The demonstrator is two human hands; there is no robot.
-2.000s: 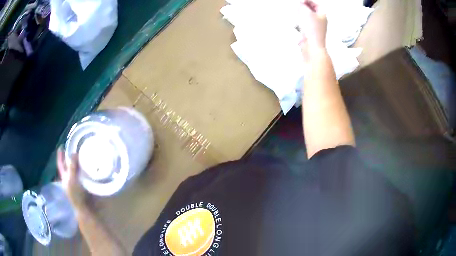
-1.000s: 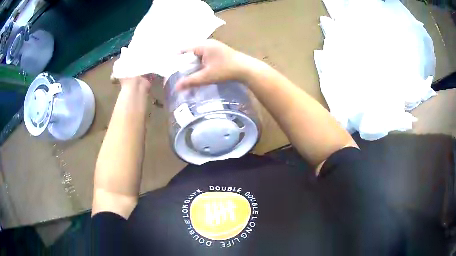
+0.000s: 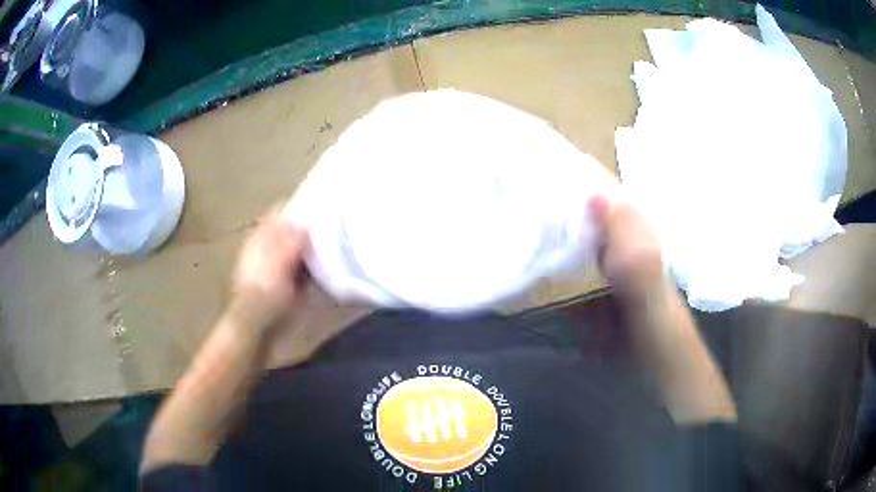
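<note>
A white bag (image 3: 451, 183) covers a rounded unit at the near middle of the bench; the unit's rim shows faintly through it and the rest is hidden. My left hand (image 3: 274, 259) grips the bag's left edge. My right hand (image 3: 622, 235) grips its right edge. Both hands are slightly blurred. A heap of white bags (image 3: 735, 154) lies on the right of the bench.
An unbagged clear-and-white unit (image 3: 120, 187) lies on its side at the left. More units (image 3: 96, 53) are on the dark green belt (image 3: 240, 34) at the upper left. Brown cardboard (image 3: 231, 192) covers the bench. A green bar (image 3: 29, 117) is at the left.
The bag now covers the clear unit that was bare at its near end. My right hand has moved off the unit to the bag's right edge; my left hand is now at its left edge.
</note>
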